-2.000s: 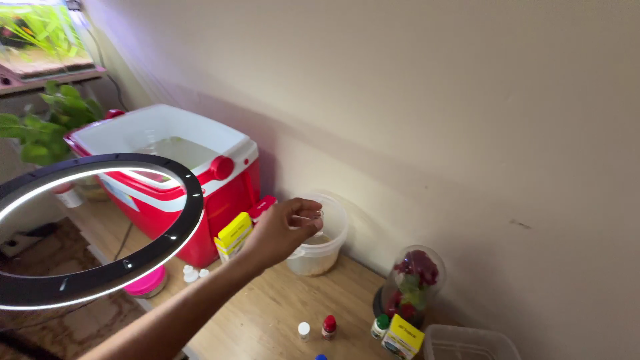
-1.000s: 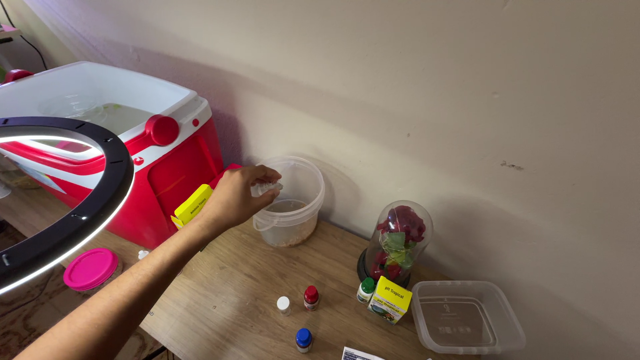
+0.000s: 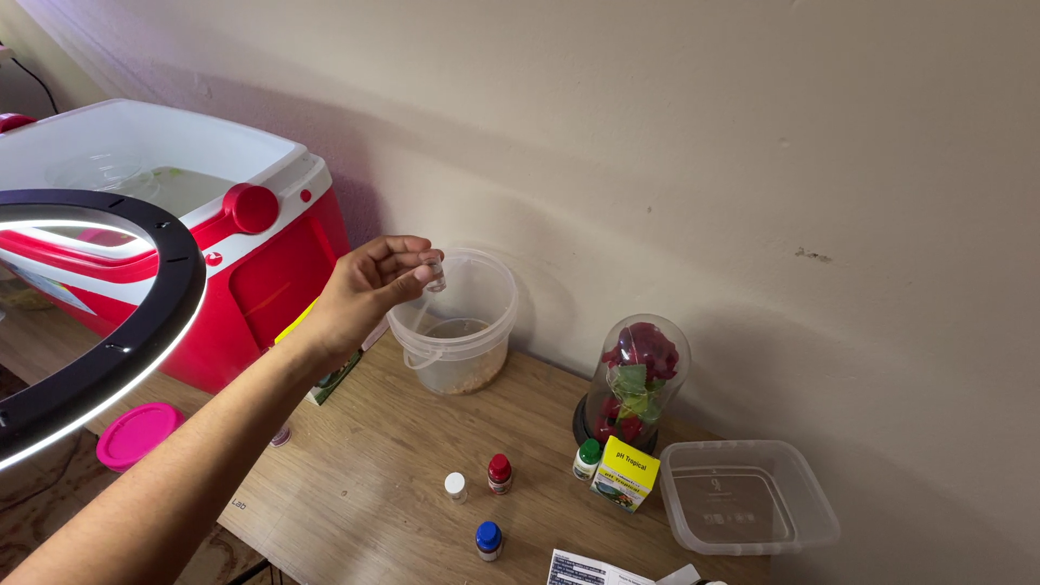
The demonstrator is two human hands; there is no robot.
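My left hand (image 3: pixel 370 288) reaches in from the lower left and pinches a small clear vial (image 3: pixel 435 275) between thumb and fingertips. The vial is nearly upright over the left rim of a translucent plastic bucket (image 3: pixel 479 357), which has some liquid and tan grains at its bottom. Below the bucket, a white-capped clear vial (image 3: pixel 456 487), a red-capped bottle (image 3: pixel 500 474) and a blue-capped bottle (image 3: pixel 488 541) stand on the wooden table (image 3: pixel 382 487). To their right are a green-capped bottle (image 3: pixel 587 460) and a yellow pH Tropical box (image 3: pixel 625 475). My right hand is out of view.
A red and white cooler (image 3: pixel 280 268) holding water stands at left, behind a lit ring light (image 3: pixel 183 268). A pink lid (image 3: pixel 140 435) lies below. At right are a glass dome (image 3: pixel 642 374) with a red rose, a clear tub (image 3: pixel 747 504) and a printed sheet (image 3: pixel 597 569).
The view has swung right and down, bringing the clear tub and the printed sheet fully or partly into sight. My left hand stays by the bucket, and the vial in its fingers shows more plainly.
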